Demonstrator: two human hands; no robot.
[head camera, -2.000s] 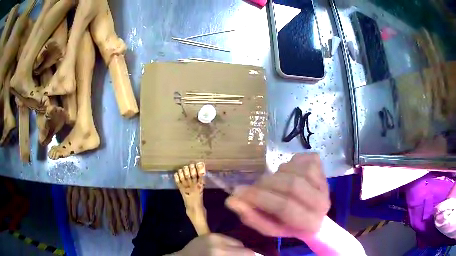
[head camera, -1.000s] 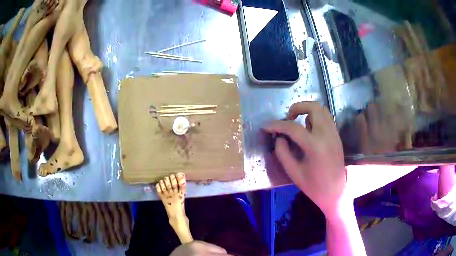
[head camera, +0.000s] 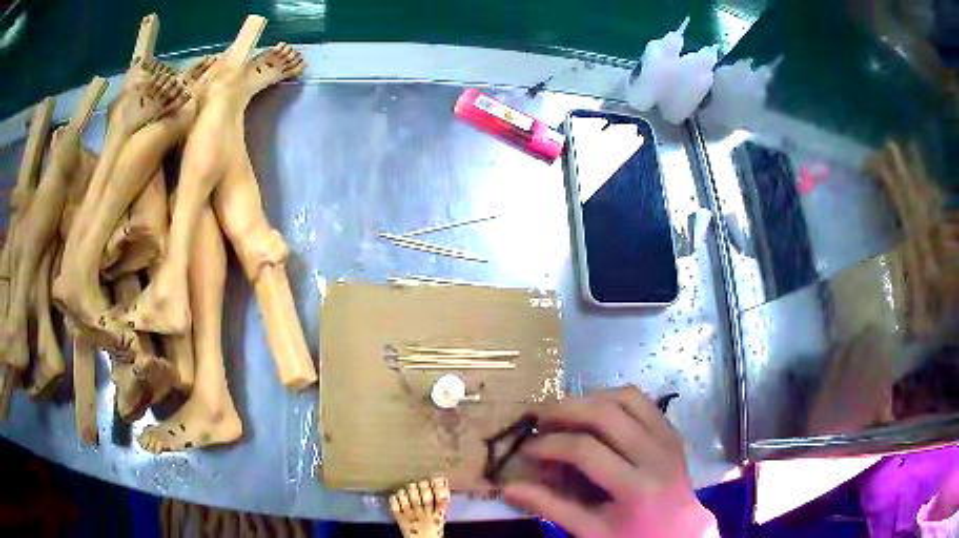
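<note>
My right hand (head camera: 620, 457) holds a black strap (head camera: 508, 447) between thumb and fingers, over the right edge of the cardboard pad (head camera: 358, 441). A bit of black shows behind the hand; I cannot tell if it is another strap. A tan model foot (head camera: 420, 507) points toes up at the pad's near edge, its leg cut off by the bottom of the picture. My left hand is out of view. A white glue cap (head camera: 447, 391) sits on the pad, with several thin wooden sticks (head camera: 463, 358) just above it.
Tan model legs (head camera: 210, 189) are piled at the left. A phone (head camera: 626, 226) lies at the back right beside a reflective panel (head camera: 810, 347). A pink-red tube (head camera: 510, 124), loose sticks (head camera: 442, 247) and white bottles (head camera: 673, 79) are at the back. Part of another person (head camera: 904, 499) shows at lower right.
My right hand has moved from the straps by the panel toward the foot, with a black strap now in it. The view has tilted up, and my left hand has left the picture.
</note>
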